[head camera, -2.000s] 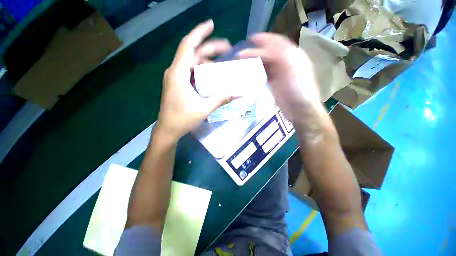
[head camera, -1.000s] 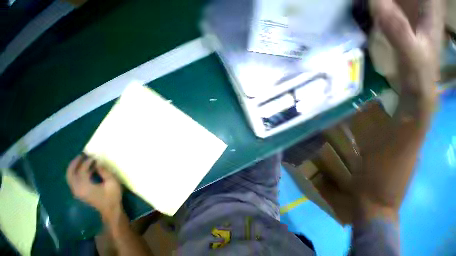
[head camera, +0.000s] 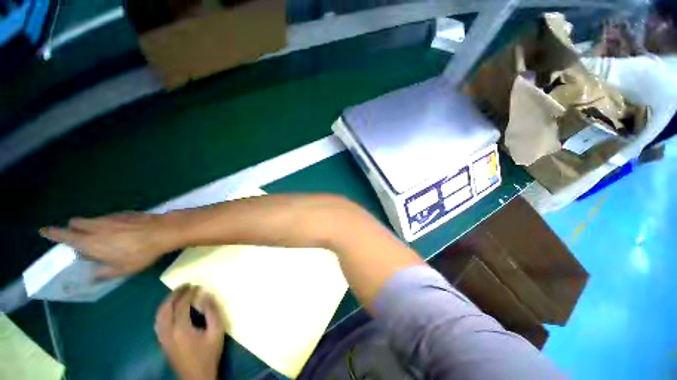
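My right hand (head camera: 115, 241) reaches across to the left, its arm passing over the pale yellow sticker sheet (head camera: 275, 297). It is closed around a white carton (head camera: 67, 278) at the bench's left, fingers along the far side and thumb on the near side; the hand hides part of the carton. My left hand (head camera: 189, 326) is at the sheet's left edge with curled fingers. A dark patch shows between thumb and fingers; I cannot tell whether it holds anything.
The scale (head camera: 423, 133) stands right of the sheet with a bare platform. A supply carton (head camera: 557, 167) with crumpled paper is at right, a brown box (head camera: 512, 267) below the bench edge. Another yellow sheet (head camera: 26, 352) lies far left, a small white carton (head camera: 447, 34) beyond the scale.
My right hand has moved from the scale's right side to the far left. The white carton that lay on the scale is gone from it. My left hand stays by the sheet.
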